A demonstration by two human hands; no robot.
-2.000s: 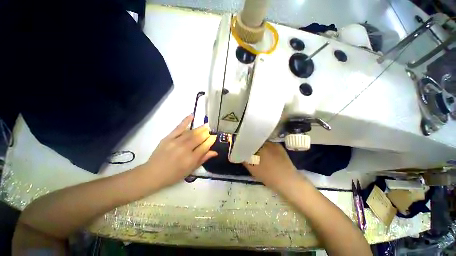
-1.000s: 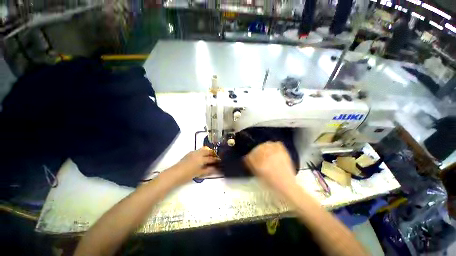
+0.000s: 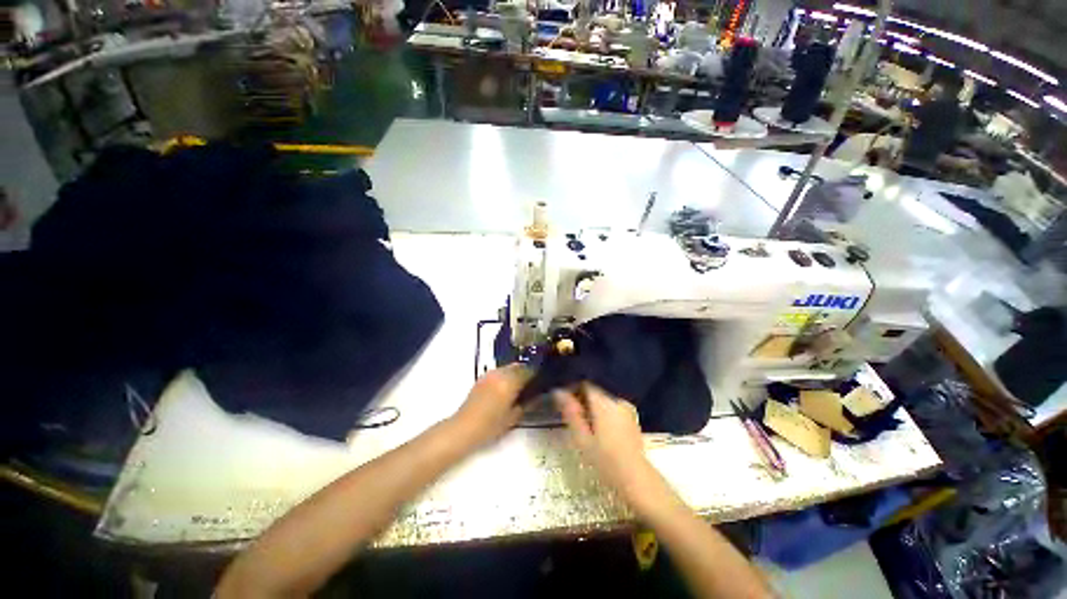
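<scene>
The white sewing machine with blue JUKI lettering stands on the worn white table. A navy cloth piece lies under its arm and reaches the needle area. My left hand is at the cloth just left of and below the needle, fingers on its edge. My right hand pinches the cloth's near edge right of the needle; its fingers are slightly blurred. The needle tip and presser foot are hard to make out. A large navy garment heap lies at the left.
Dark snips and a pinkish pen lie right of the cloth, beside tan pieces on dark scraps. A thin loop lies by the heap. Thread cones stand behind, beyond a grey-white table. Bagged goods are at right.
The view has tilted up and back from the machine. My right hand has come out from behind the machine head to the cloth's near edge, closer to my left hand. The cloth under the arm has shifted.
</scene>
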